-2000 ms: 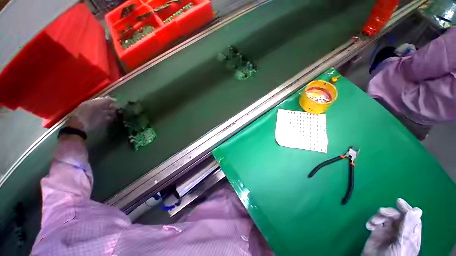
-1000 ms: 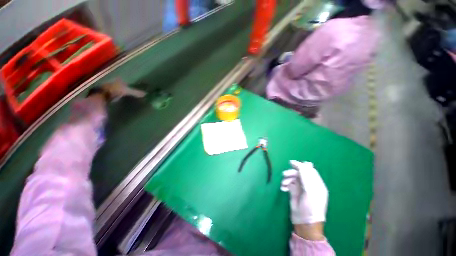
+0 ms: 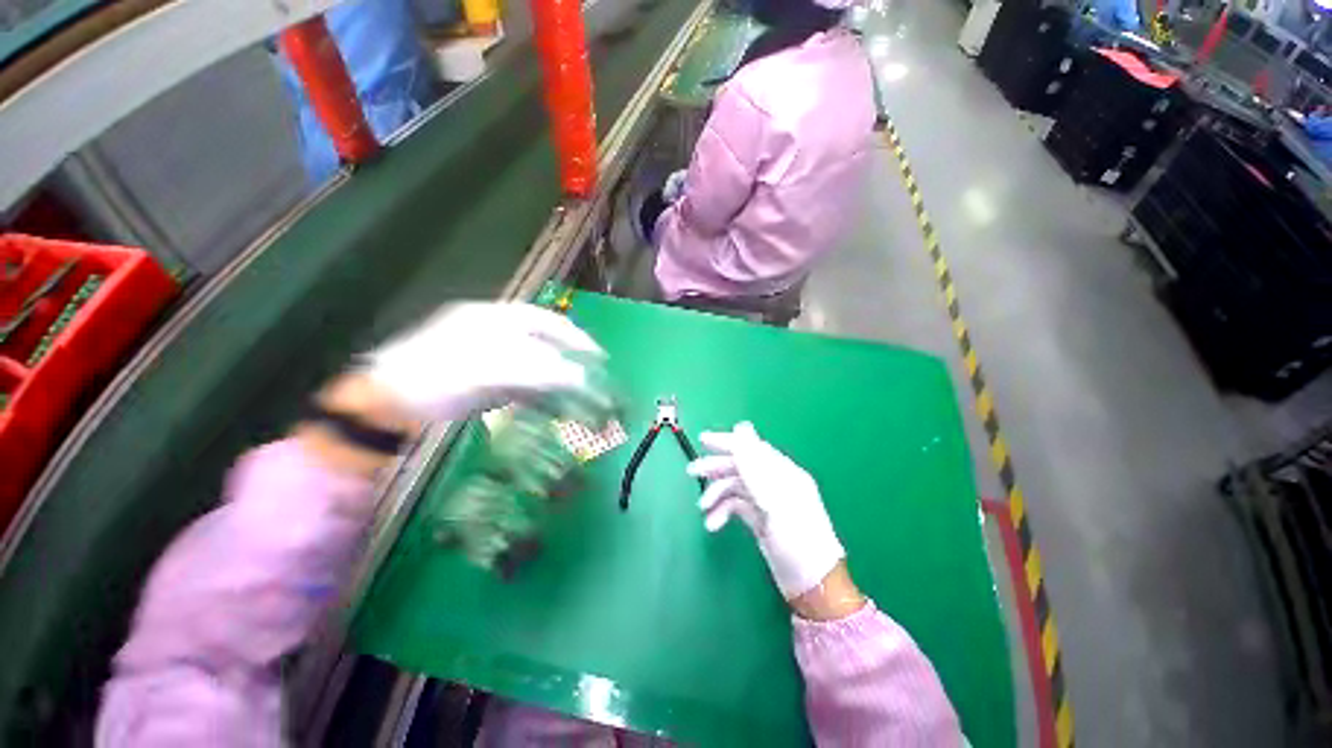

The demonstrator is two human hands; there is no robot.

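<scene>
My left hand, white-gloved and blurred, holds a circuit board panel by its far end, over the left part of the green mat. The panel is blurred; which face shows I cannot tell. My right hand, white-gloved, is empty with bent fingers apart, over the mat just right of the side cutters. The cutters lie with dark handles spread in a V, the right handle partly behind my fingers. The label sheet is mostly hidden behind the panel and left hand.
The dark green conveyor belt with its metal rail runs along the mat's left side. A red bin with boards stands beyond it. A red post rises by the rail. A person in pink is beyond the mat. Black crates stand right.
My left hand has moved from over the conveyor to over the mat, now with a panel in it. The view has swung right. My right hand is closer to the cutters.
</scene>
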